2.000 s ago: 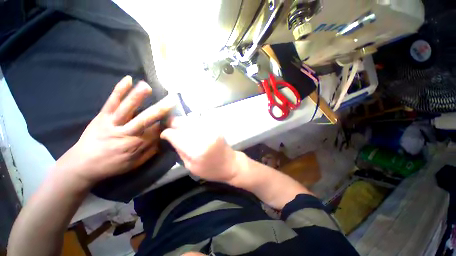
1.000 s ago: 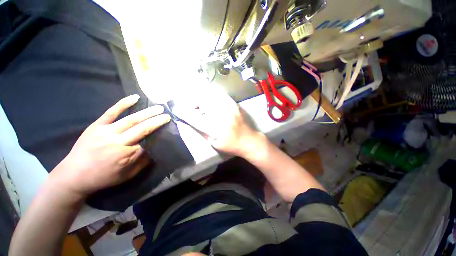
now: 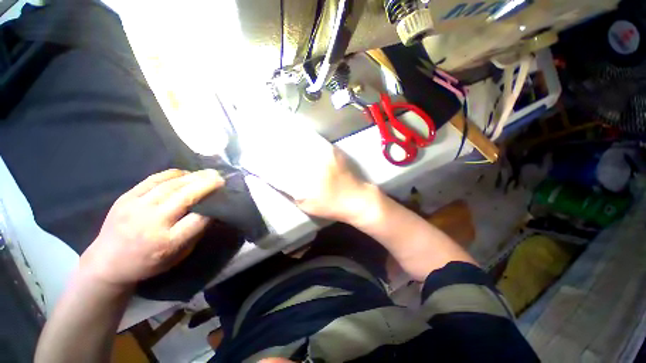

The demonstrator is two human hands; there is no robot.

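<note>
A large dark garment panel (image 3: 78, 142) lies on the white table at the left, partly over its front edge. My left hand (image 3: 152, 223) rests on it, thumb and fingers drawn together at the panel's right edge near the pocket opening (image 3: 232, 169). My right hand (image 3: 319, 174) is right of the opening, its fingers washed out by glare; a thin dark line of cloth or thread runs by them. What its fingertips hold cannot be told. The sewing machine's presser foot area (image 3: 312, 88) is above my right hand, partly in glare.
Red-handled scissors (image 3: 397, 131) lie right of my right hand. A wooden strip (image 3: 474, 138), a black cloth scrap (image 3: 432, 88) and a pink-handled tool (image 3: 448, 83) are under the cream machine head (image 3: 474, 39). The table's front edge runs by my forearms.
My left hand has drawn its fingers together, from spread flat before. My right hand has moved up and right from beside the left fingers. The view has shifted slightly.
</note>
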